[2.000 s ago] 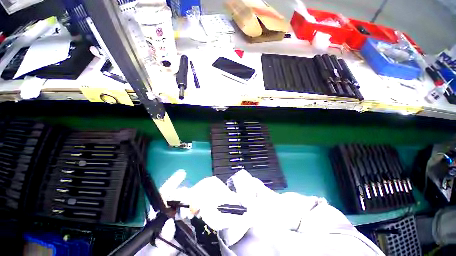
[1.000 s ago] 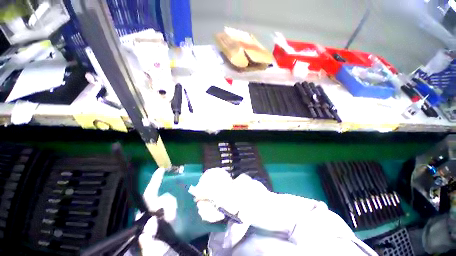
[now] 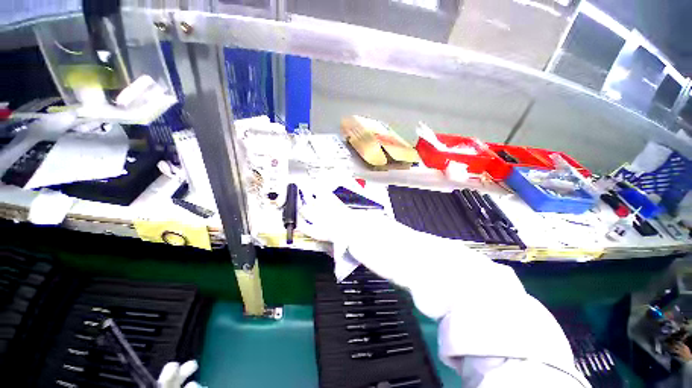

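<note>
My left hand [image 3: 179, 374], in a white glove, is cut off by the bottom edge. It is at the black folding stand [image 3: 125, 352], one arm of which points up-left; the rest is out of view. My right hand [image 3: 325, 211], in a white glove, reaches onto the white shelf between the dark thick-handled tool [image 3: 290, 214] and the smartphone [image 3: 358, 198], partly covering the phone. Its fingers are washed out, and I cannot tell whether it grips anything. The grooved tray [image 3: 330, 326] with parallel rods lies below my right arm.
A second rod tray [image 3: 178, 303] lies at left. On the shelf are a black ribbed tray [image 3: 425, 211], red bins [image 3: 459, 155], a blue bin [image 3: 546, 198] and a cardboard box [image 3: 375, 142]. A grey upright [image 3: 220, 159] stands between my hands. Another hand [image 3: 683, 350] shows at far right.
My right hand has moved from beside the stand up and forward to the shelf. My left hand and the stand are lower and further left in view. The camera view has tilted up.
</note>
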